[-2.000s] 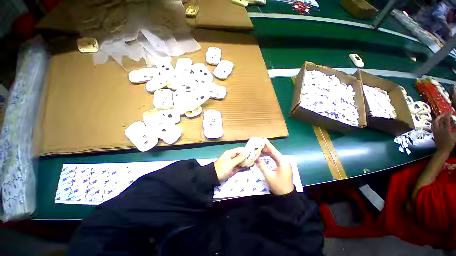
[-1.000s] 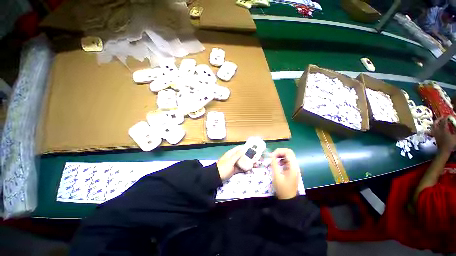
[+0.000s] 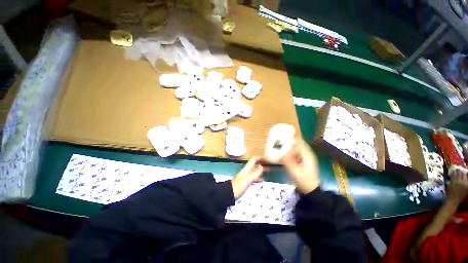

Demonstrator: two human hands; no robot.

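Observation:
A white plastic housing [image 3: 280,139] with a dark window is held up over the front edge of the cardboard. My right hand [image 3: 304,167], blurred, grips its lower right side. My left hand [image 3: 248,176] is at its lower left corner with fingers curled; whether it touches the housing is unclear. A printed sticker sheet [image 3: 110,180] lies along the near table edge, partly under my sleeves. A loose pile of white housings [image 3: 210,100] lies on the cardboard sheet [image 3: 97,102]. A single housing [image 3: 235,141] lies just left of the held one.
Two open boxes [image 3: 328,134] of small white pieces stand at right. A clear bag of sheets [image 3: 38,108] lies at left. Crumpled translucent sheets [image 3: 179,54] lie behind the pile. A neighbour's arm [image 3: 436,218] and red parts [image 3: 447,149] are at far right.
The view has shifted and tilted. The housing has moved from my left hand's grip up and right into my right hand. My right hand no longer pinches beside the housing but grips it.

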